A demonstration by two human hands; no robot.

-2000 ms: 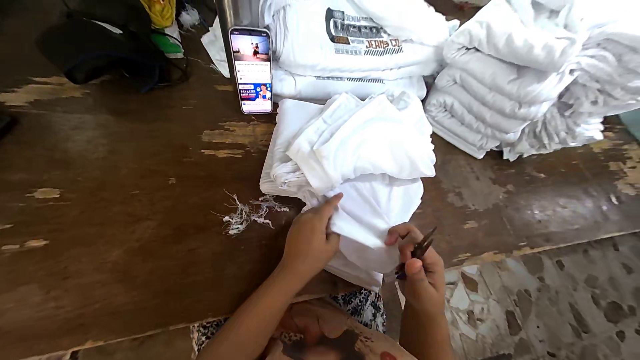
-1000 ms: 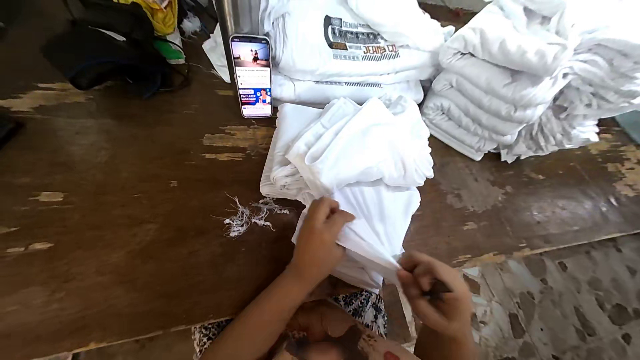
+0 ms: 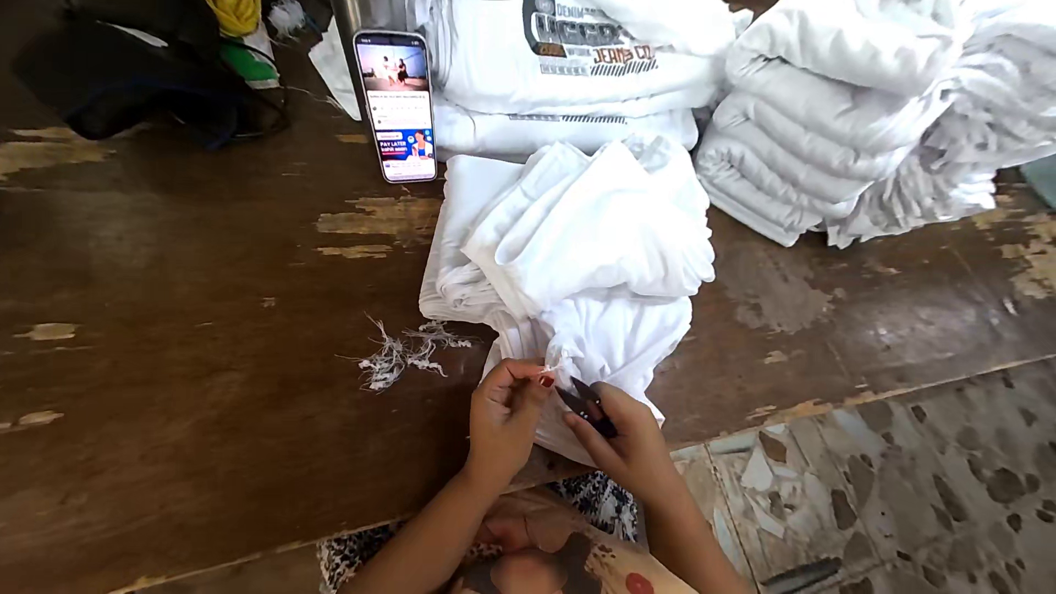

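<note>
White folded garments point(image 3: 602, 223) lie in a loose heap at the table's front edge, their lower part pulled toward me. My left hand point(image 3: 509, 412) pinches a bit of white thread or fabric edge between thumb and forefinger. Close to its right, my right hand point(image 3: 631, 441) holds dark thread snips point(image 3: 587, 406), blades apart and pointing up-left at the white cloth beside the pinched bit. Cut white thread scraps point(image 3: 404, 355) lie on the wood left of the garments.
A lit smartphone point(image 3: 396, 107) stands upright against a metal cylinder point(image 3: 371, 15) behind the garments. Stacks of folded white garments with print point(image 3: 569, 74) and more white garments point(image 3: 817, 124) stand behind and right. A black cloth item point(image 3: 157, 82) lies back left. The worn wooden table point(image 3: 206, 272) ends above a stone-patterned floor.
The snips, closer in against my right palm a second ago, now show with their blades apart near the cloth. My hands have come closer together, and the stretched cloth edge between them is now bunched.
</note>
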